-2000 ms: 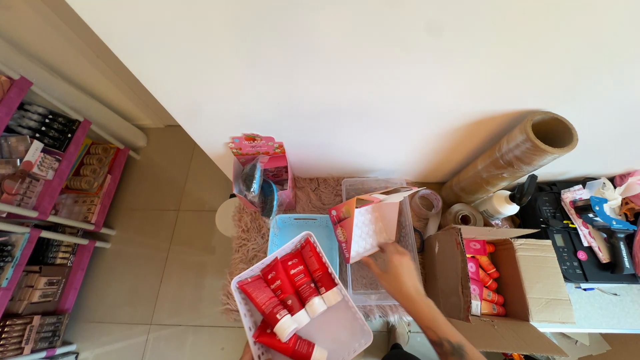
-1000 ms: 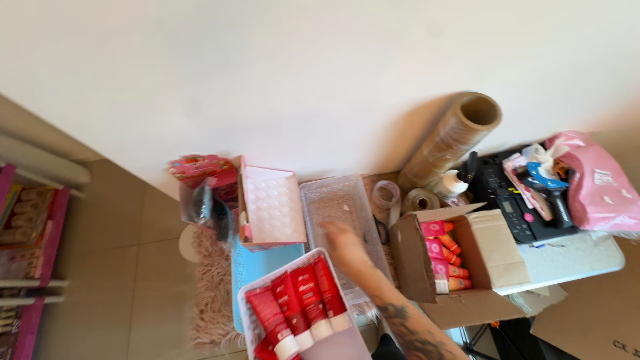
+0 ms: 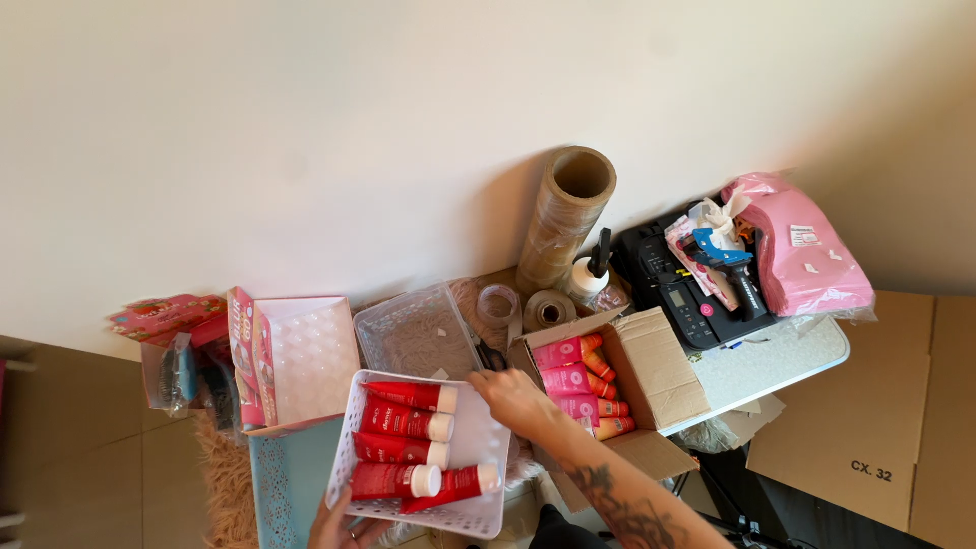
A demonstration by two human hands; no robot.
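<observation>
A white perforated plastic basket (image 3: pixel 492 457) holds several red squeeze tubes (image 3: pixel 404 419) with white caps. My left hand (image 3: pixel 347 526) grips its lower left edge from below. At the basket's upper right corner is my right hand (image 3: pixel 499 393), its fingers bent over the rim. Right of that hand, an open cardboard box (image 3: pixel 659 370) contains pink and orange tubes (image 3: pixel 572 381). A clear plastic bin (image 3: pixel 415 328) lies beyond the basket. To the left, an opened pink display carton (image 3: pixel 305 366) rests over a light blue tray (image 3: pixel 293 473).
Beside the wall stands a large wrapped roll (image 3: pixel 564 213), near tape rolls (image 3: pixel 549 309) and a pump bottle (image 3: pixel 589 274). A black printer (image 3: pixel 671 290) carries a tape dispenser (image 3: pixel 720 252) and pink bags (image 3: pixel 808 244). Large flat cardboard (image 3: pixel 846 404) is at the right, a fluffy rug (image 3: pixel 225 488) at the left.
The pink carton, in my right hand two seconds ago, now sits at the left over the blue tray. My right hand has moved from the clear bin to the basket's rim.
</observation>
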